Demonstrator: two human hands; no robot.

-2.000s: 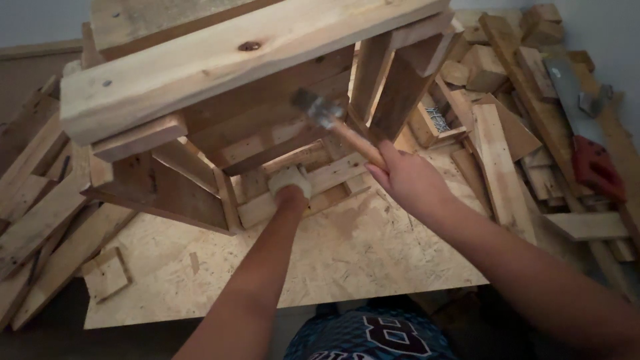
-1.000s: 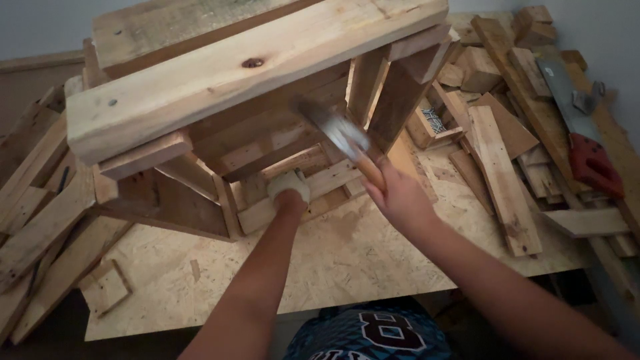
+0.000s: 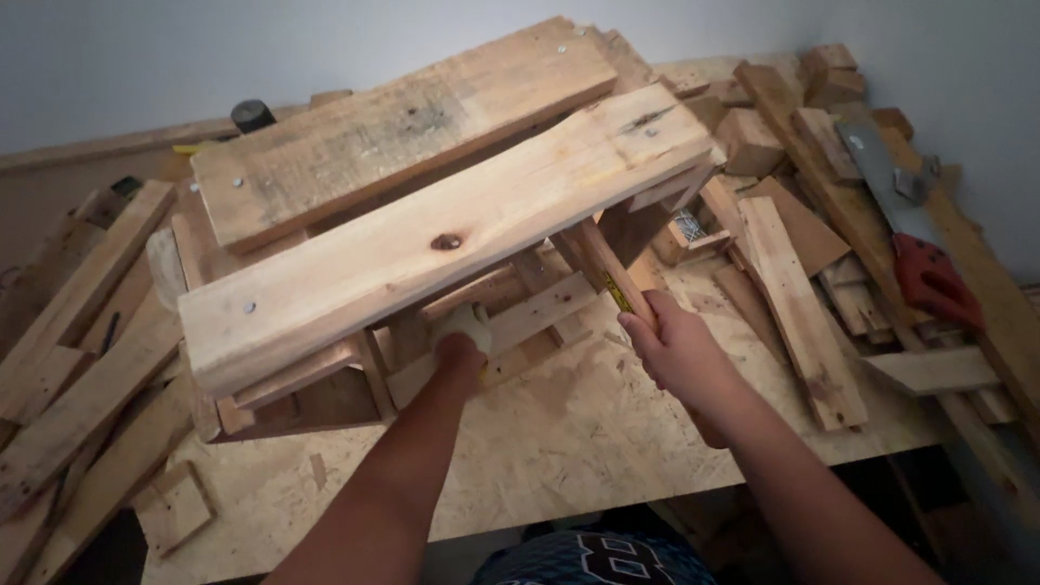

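Observation:
A wooden slatted frame with nailed boards on top stands on the OSB table top. My left hand, with a pale glove or wrap over its fingers, reaches under the front board and rests at the lower slat; whether it holds anything cannot be told. My right hand is closed around the wooden handle of a hammer at the frame's right opening. The hammer's head is hidden behind the front board.
Wood offcuts lie piled at the right, with a red-handled handsaw on them. A small wooden box of nails stands right of the frame. More boards are heaped at the left, beside a small wood block.
The hammer in my right hand has gone from showing its head inside the frame to having it hidden behind the front board. My left hand stays at the lower slat. The view has shifted.

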